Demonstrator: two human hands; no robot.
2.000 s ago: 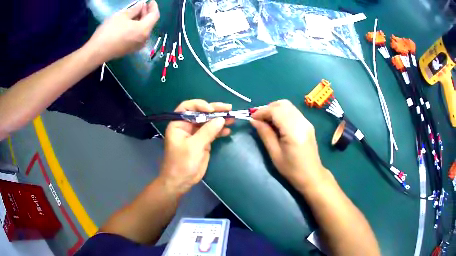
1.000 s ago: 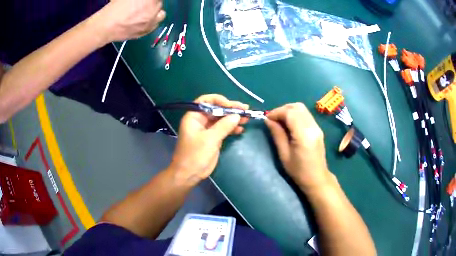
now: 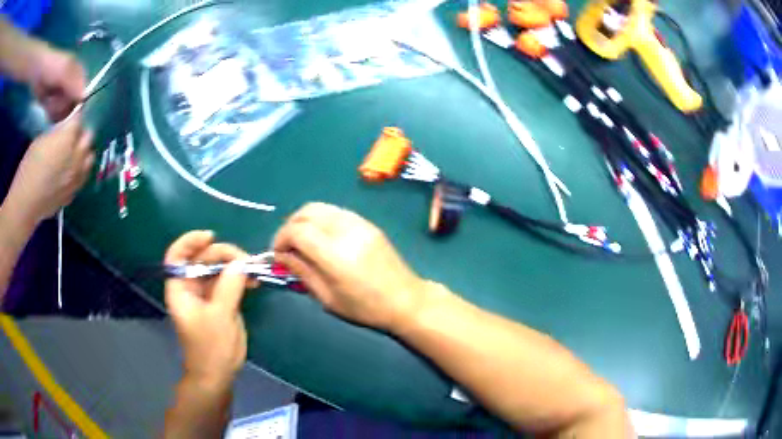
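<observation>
My left hand [image 3: 210,296] holds a bundle of thin wires [image 3: 199,270] with white sleeves, near the table's edge at the lower left. My right hand [image 3: 343,261] pinches the same bundle at its end, where red sleeves show between the fingers. The fingers and some blur hide the tips. Behind my right hand lies another wire harness [image 3: 523,220] with an orange connector [image 3: 386,155] at its left end and red and blue terminals at its right end. A black tape roll [image 3: 445,207] with a brown core sits against it.
Another person's hands [image 3: 56,159] are at the far left. Zip bags [image 3: 343,50] and a curved white tube [image 3: 171,165] lie beyond. More harnesses [image 3: 600,124], a yellow heat gun [image 3: 639,43], a white-silver strip [image 3: 664,270] and red-handled snips [image 3: 736,336] are at the right.
The view has swung right, so things appear further left and the snips now show. Both hands still hold the bundle; its white-sleeved wires look more spread. The other person's second hand now shows.
</observation>
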